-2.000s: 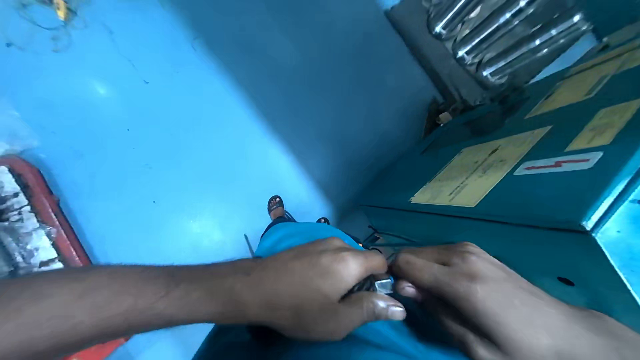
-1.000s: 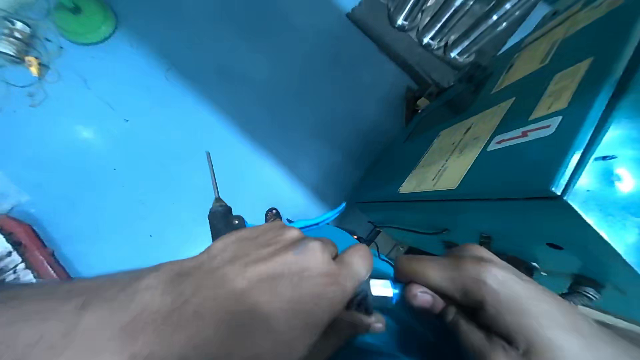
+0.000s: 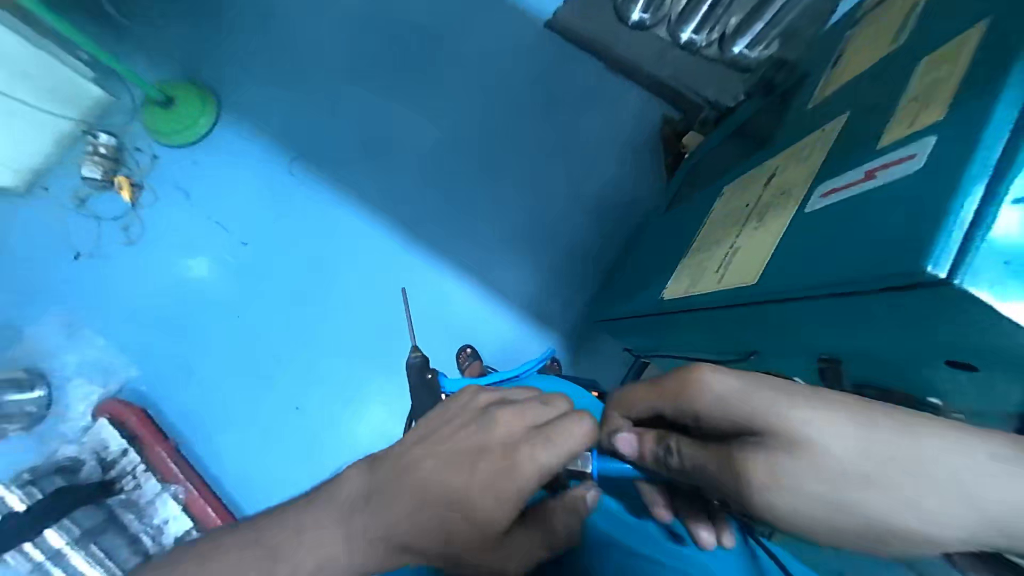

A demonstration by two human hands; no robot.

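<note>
My left hand is closed around a small dark object with a metal end, mostly hidden under its fingers. Against it, my right hand pinches a blue tube or sleeve between thumb and forefinger. Left of my left hand, a black-handled tool with a thin metal shaft points up over the floor; what holds it is hidden. A blue strip curves beside it. Both hands are in front of my blue clothing.
A teal metal cabinet with labels and a red-arrow sticker stands close on the right. Shiny metal cylinders lie at the top. A red-rimmed container holds wrapped metal parts at lower left. A green round base and wire-tangled items are farther off.
The thin-shafted tool, out of sight two seconds ago, shows beside my left hand. The blue tube between my hands is more visible now. The view has shifted, showing more of the floor at left.
</note>
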